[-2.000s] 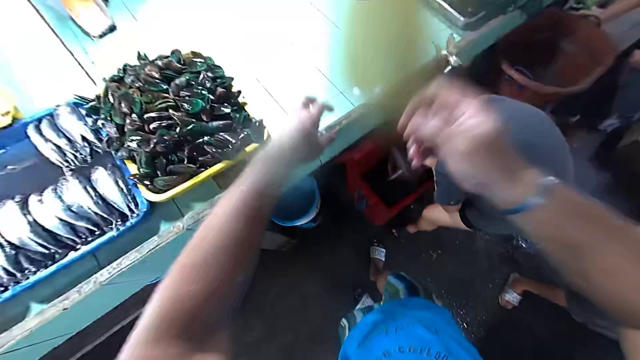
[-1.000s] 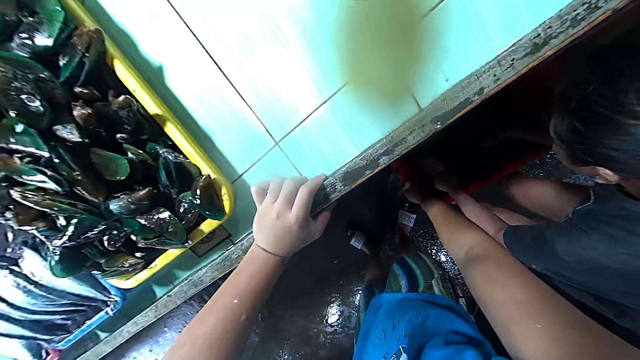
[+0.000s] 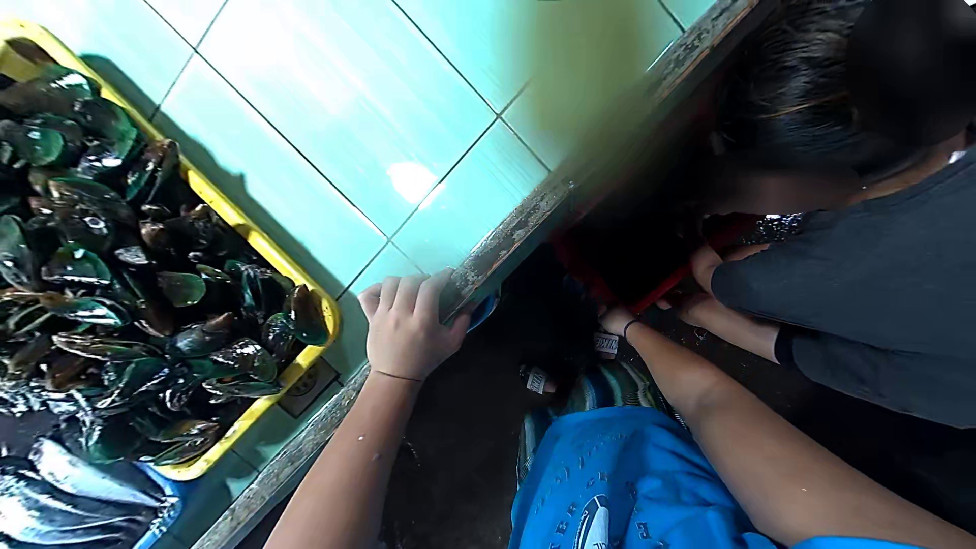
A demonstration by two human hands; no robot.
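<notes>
My left hand [image 3: 408, 324] grips the worn edge [image 3: 518, 221] of the tiled counter [image 3: 320, 99], fingers on top and thumb at the side. To its left, a yellow-rimmed tray [image 3: 255, 236] holds a heap of green mussels [image 3: 183, 290]. My right hand [image 3: 616, 319] reaches down below the counter, at the near corner of a red container [image 3: 656, 286]. Its fingers are mostly hidden in shadow, so whether they hold the container is unclear. The container's inside is dark.
Silvery fish [image 3: 84, 488] lie in a blue tray [image 3: 171, 496] at the lower left. A person in a dark shirt [image 3: 869, 290] bends over the red container at the right, an arm beside it. Part of a blue container [image 3: 484, 309] shows under the counter. The floor is dark.
Two seconds ago both my hands were raised; my left hand has come to the counter edge and my right hand has gone down to the red container. The view has moved much closer to the counter.
</notes>
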